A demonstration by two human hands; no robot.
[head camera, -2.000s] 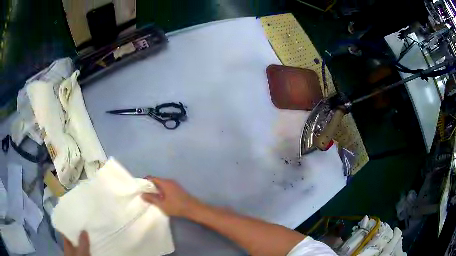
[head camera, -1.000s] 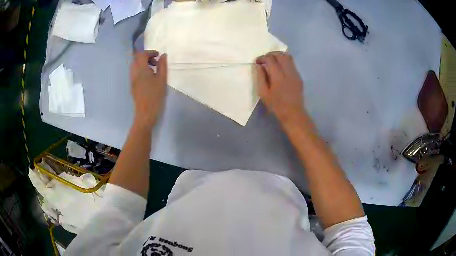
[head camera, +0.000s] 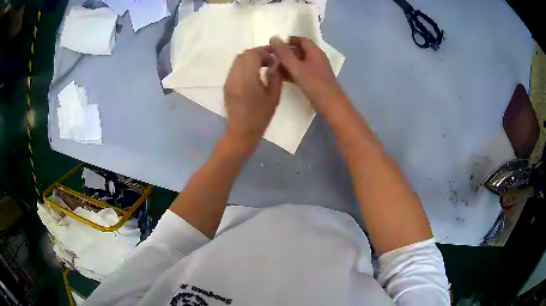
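Cream fabric panels [head camera: 209, 45] lie stacked on the table in front of me, with one corner pointing toward my body. My left hand [head camera: 252, 89] and my right hand [head camera: 305, 66] are close together above the panels. Their fingertips meet around a small whitish bit that looks like cloth. The fingers are blurred, so I cannot tell which hand grips it or what it is.
Black shears [head camera: 422, 30] lie at the upper right. White pieces [head camera: 79, 113] and a folded cream piece [head camera: 90, 31] lie at the left. The iron [head camera: 507, 176] and reddish pad [head camera: 521, 122] are at the right edge. A yellow-framed basket [head camera: 99, 224] stands below left.
The view has swung from the whole table to my body side. Since one second ago both hands have left the panels' side edges and come together over the middle. The panels' left corner now shows.
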